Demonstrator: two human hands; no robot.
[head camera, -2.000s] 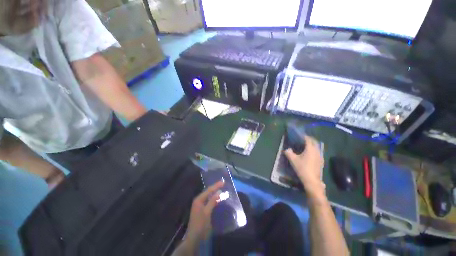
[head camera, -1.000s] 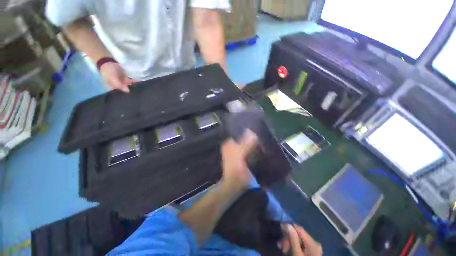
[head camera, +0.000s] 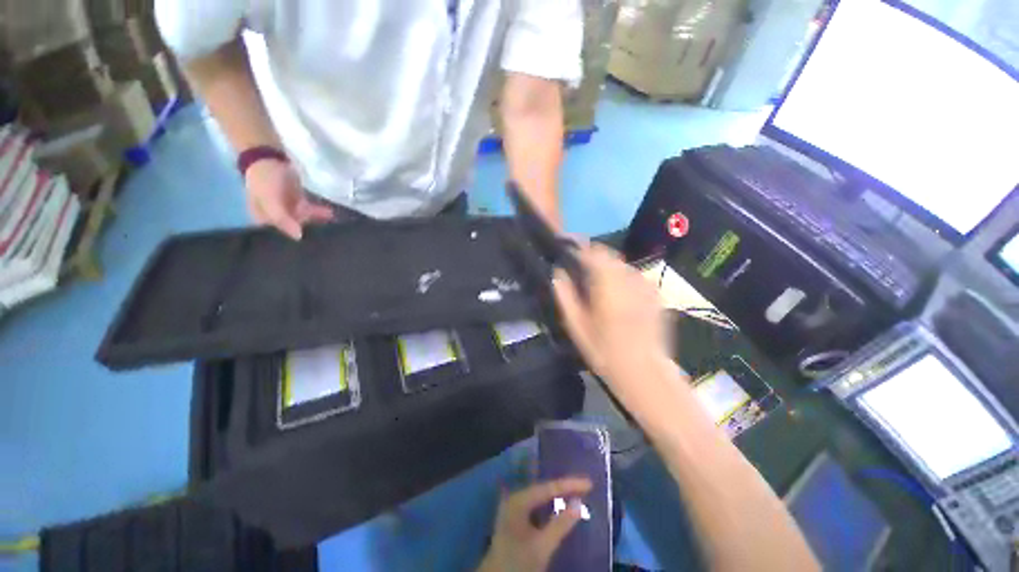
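My left hand (head camera: 534, 525) holds a purplish smartphone (head camera: 592, 453) at the bottom centre, fingers across its face. My right hand (head camera: 620, 313) is raised at the right end of the trays and grips a thin dark slab (head camera: 536, 229), seen nearly edge-on and blurred; whether it is a phone is unclear. A black phone tray (head camera: 391, 447) holds several labelled phones (head camera: 317, 378) in slots. Another black tray (head camera: 246, 291) is tilted above its far part. Another person's hand (head camera: 282, 199) is at its far edge.
The green-topped bench at right holds a white-centred phone (head camera: 721, 393), a blue coupler plate (head camera: 836, 520), a tester (head camera: 936, 413), a computer tower (head camera: 726, 246) and a monitor (head camera: 905, 101). A ribbed black tray (head camera: 145, 542) is lower left. Cartons (head camera: 676, 45) stand behind.
The view has swung left since the first frame. My right hand has risen from low down to the trays with the dark slab; my left hand has dropped from the trays to the bottom centre.
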